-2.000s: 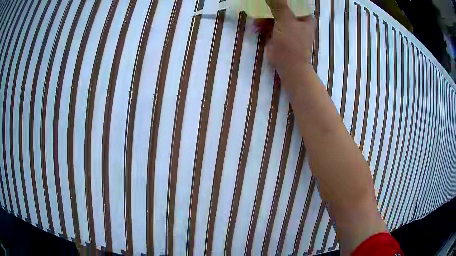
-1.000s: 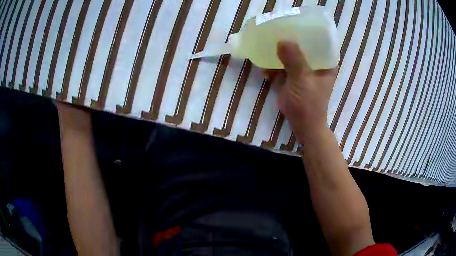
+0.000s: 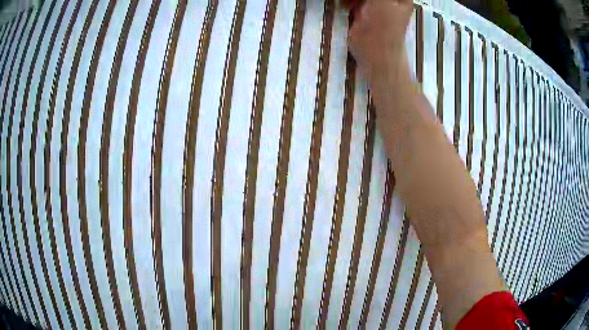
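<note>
A long white panel (image 3: 200, 161) fills most of the view. Many narrow parallel brown strips (image 3: 252, 161) run across it, from the top of the picture down to the bottom. My right hand (image 3: 381, 29) is at the top edge, right of the middle, over the panel. Its fingers are partly cut off by the picture's edge, and no bottle shows in it now. My bare right forearm reaches up over the strips from the lower right. My left hand is not in view.
The panel's far rim (image 3: 491, 32) curves along the upper right. Dark, blurred things lie beyond it. A red sleeve (image 3: 494, 312) is at the lower right, with a dark area beside it. Small dark patches show at the bottom left corner.
One second ago my right hand held the squeeze bottle near the panel's near edge. The hand has moved far up the panel; the bottle and my left arm are out of view.
</note>
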